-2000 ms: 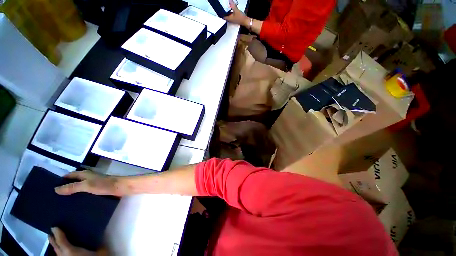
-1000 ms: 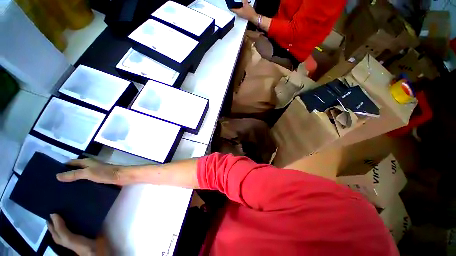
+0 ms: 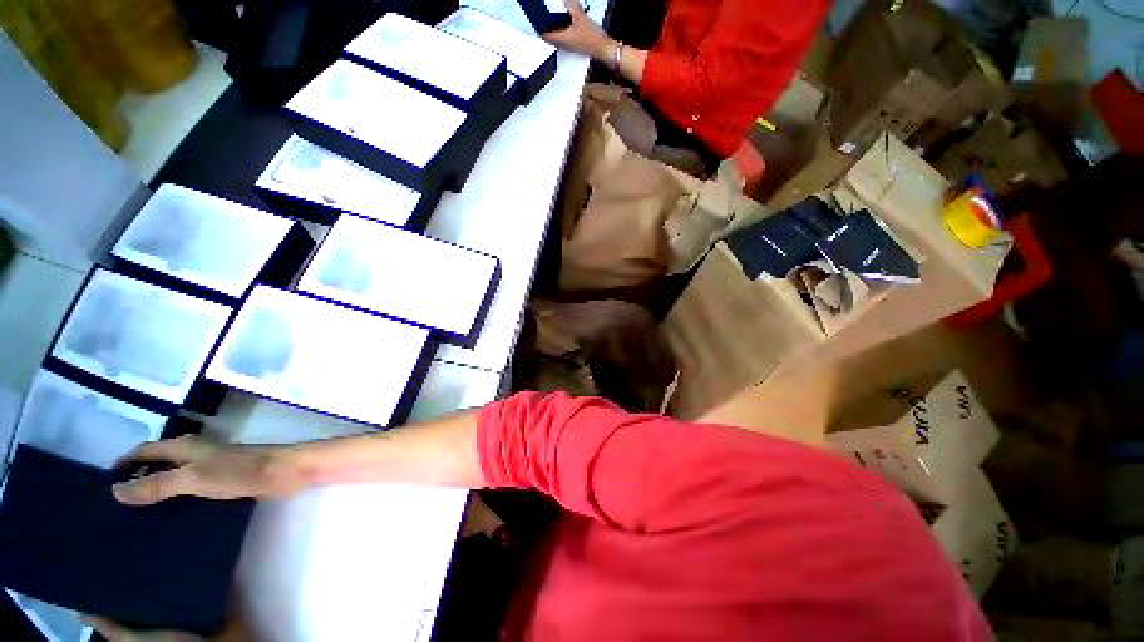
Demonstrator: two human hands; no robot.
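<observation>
A black box (image 3: 119, 539), plain dark face up, lies at the lower left, over part of the white-lined boxes. My right hand (image 3: 188, 470) holds its upper edge, thumb on the dark face. My left hand (image 3: 144, 632) is at its lower edge, mostly cut off by the bottom of the picture. What is under the black box is hidden. Open box bases with white inner trays (image 3: 141, 336) stand in a row above it. Flatter white-faced black boxes (image 3: 320, 354) stand to their right.
More white-faced black boxes (image 3: 376, 115) stand farther along the white bench (image 3: 364, 552). Another person in red (image 3: 728, 69) holds a dark item at the far end. Brown cartons (image 3: 753, 320) with dark printed packs (image 3: 822, 238) and a yellow tape roll (image 3: 972, 220) are at right.
The view has shifted a little. The black box and both hands now sit lower and farther left in the picture, and my left hand is mostly out of it.
</observation>
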